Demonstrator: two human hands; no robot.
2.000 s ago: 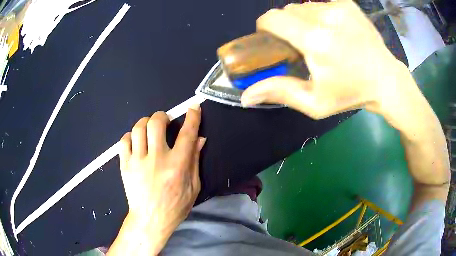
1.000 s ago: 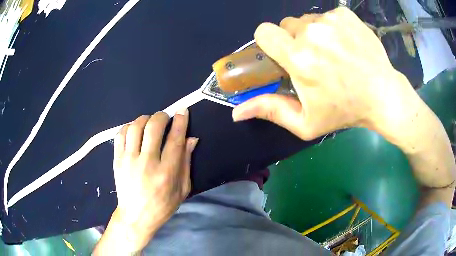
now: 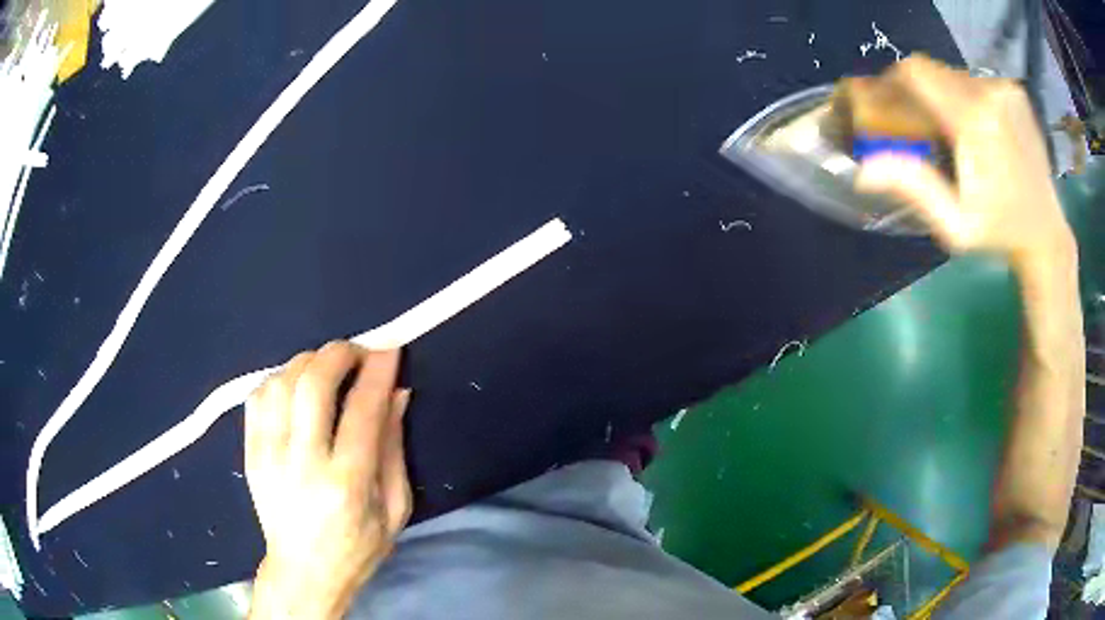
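Note:
A long white fabric strip (image 3: 479, 282) lies on the dark cloth cover (image 3: 533, 121), bent sharply at the lower left, with its other length running up to the top edge. Its near end is a squared tip at the middle. My left hand (image 3: 325, 442) rests on the strip with fingertips together over it; whether it pinches the strip is hidden. My right hand (image 3: 957, 158) is blurred and holds the steam iron (image 3: 812, 158) by its brown handle at the right, tip pointing left. The iron is apart from the strip.
A pile of white strips (image 3: 139, 27) lies at the upper left beside a yellow-orange piece (image 3: 75, 39). Thread scraps (image 3: 881, 44) lie on the cover. A dark hose (image 3: 1036, 55) hangs at the upper right. A yellow-framed cart (image 3: 806, 551) stands on the green floor (image 3: 776, 448).
My right hand has moved the iron right, away from the strip, uncovering the strip's end. My left hand has shifted slightly left and down along the strip.

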